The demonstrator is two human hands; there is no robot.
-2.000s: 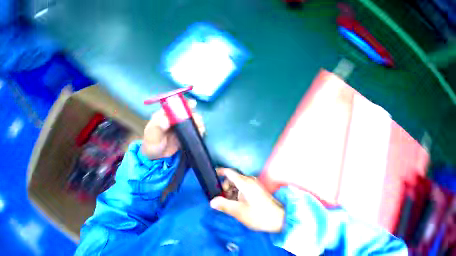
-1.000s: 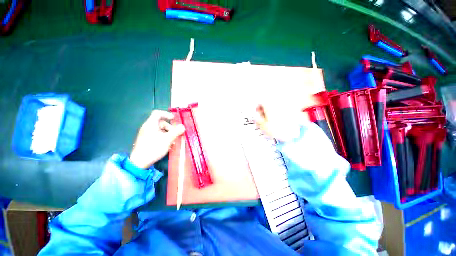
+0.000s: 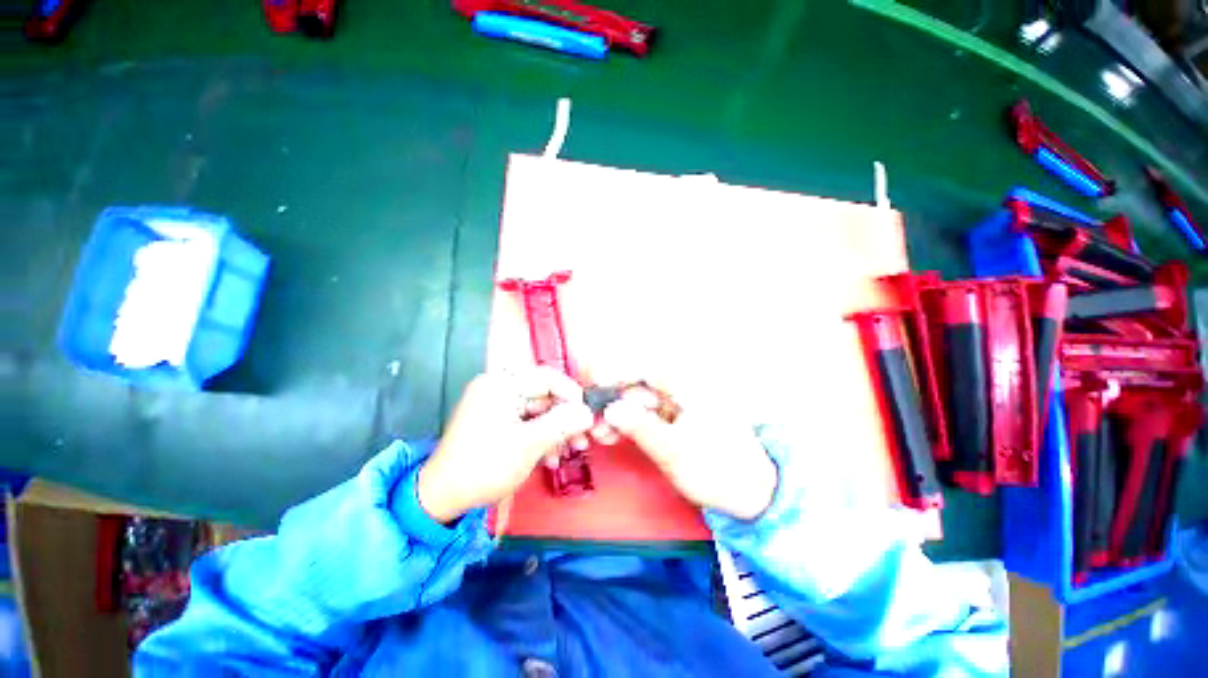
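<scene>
A red handle shell [image 3: 546, 325] lies hollow side up on the left part of the salmon work mat [image 3: 636, 510]. Its middle is hidden under my hands. My left hand [image 3: 510, 444] and my right hand [image 3: 696, 450] meet over the shell, with a small black strip [image 3: 603, 397] pinched between their fingertips. Whether the strip touches the shell cannot be told. The white strip sheet with black bars [image 3: 771, 620] shows at the mat's front edge, partly under my right sleeve.
Several shells [image 3: 970, 384] lie side by side on the mat's right edge. A blue crate [image 3: 1033, 530] heaped with shells stands beyond them. A light-blue bin [image 3: 239, 311] with white pieces is at left, an open carton [image 3: 53, 570] below. Red-and-blue units [image 3: 543, 33] lie at the back.
My right hand has moved left from the strip sheet to the shell. My left hand has left the shell's flanged end and moved down to meet it. A black strip now shows between them.
</scene>
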